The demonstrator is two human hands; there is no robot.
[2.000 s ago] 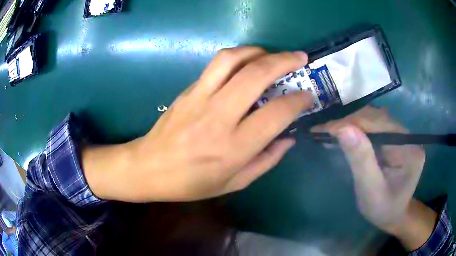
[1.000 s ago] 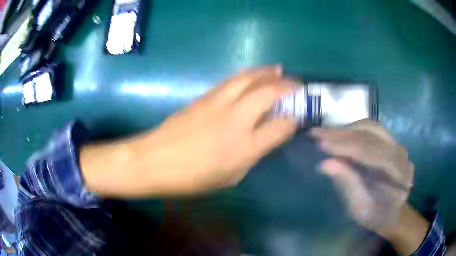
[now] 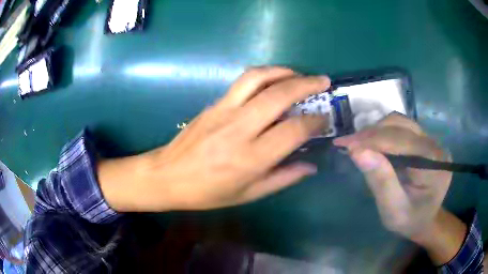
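Observation:
A black phone housing (image 3: 411, 96) lies on the green bench, with a white LCD module (image 3: 381, 96) in its right half. A blue flex cable (image 3: 342, 113) runs between the screen and the white keypad board (image 3: 321, 105). My left hand (image 3: 230, 139) lies over the housing's left part, fingertips on the board and holding the housing. My right hand (image 3: 401, 171) is at the housing's lower edge, closed on a dark rod-like tool (image 3: 439, 164), likely tweezers. Its tips near the lower edge are blurred and mostly hidden by the fingers.
Other phone units are heaped at the upper left (image 3: 43, 24). One unit (image 3: 35, 77) lies below the heap and another (image 3: 124, 15) lies at the top edge. Small pale bits (image 3: 182, 126) lie left of my left hand. The bench (image 3: 176, 43) is shiny green with glare.
The housing, tilted up to the right two seconds ago, now lies nearly level and a little lower. The dark rod, blurred one second ago, shows again in my right hand.

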